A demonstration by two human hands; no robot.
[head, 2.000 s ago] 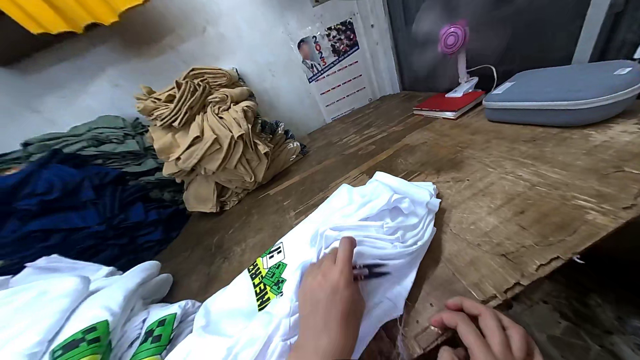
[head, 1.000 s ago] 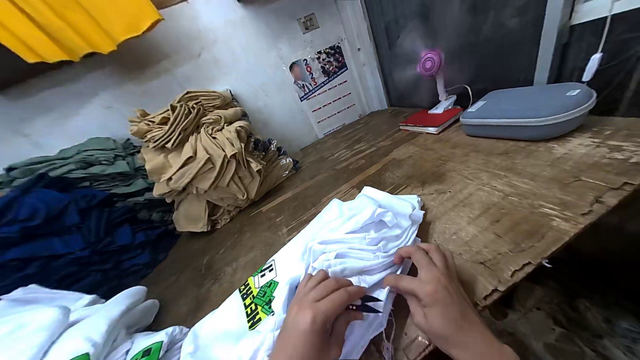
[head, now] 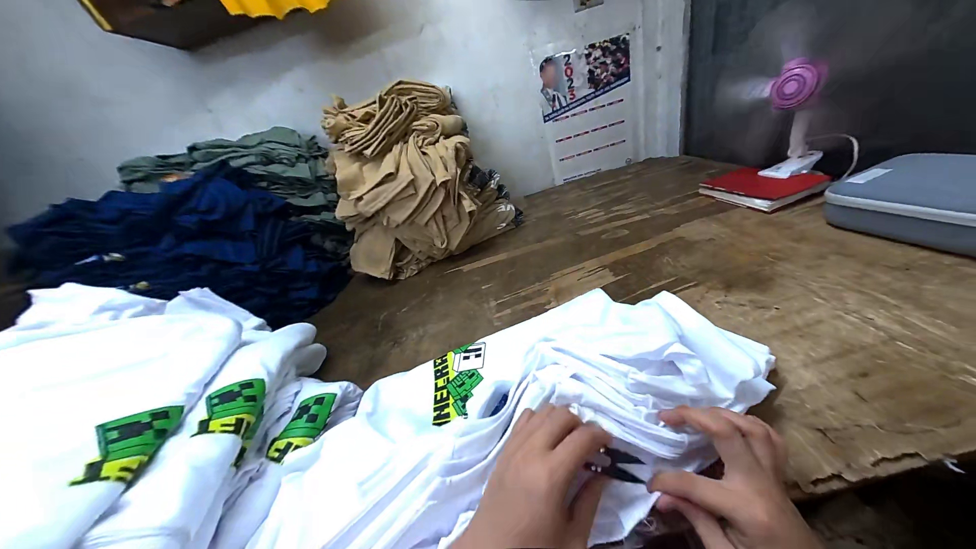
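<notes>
My left hand (head: 545, 473) holds small black thread snips (head: 621, 465), whose parted blades point right, over the white printed T-shirts (head: 602, 343) lying bunched on the wooden table. Close to the blade tips, my right hand (head: 732, 473) pinches the edge of the white cloth between thumb and fingers. A green and yellow print (head: 460, 381) shows on the top shirt. Loose threads hang from the cloth below my right hand.
White shirts with green prints (head: 137, 351) are piled at the left. Behind them lie navy garments (head: 183, 236), green garments (head: 259, 160) and tan garments (head: 412, 175). A pink fan (head: 797, 84) stands on a red book (head: 762, 187) beside a grey case (head: 907, 198). The table edge (head: 877, 465) is ragged.
Two seconds ago my right hand was apart from the cloth at the lower right; it has since moved left onto the shirts' edge. The snips have stayed in my left hand.
</notes>
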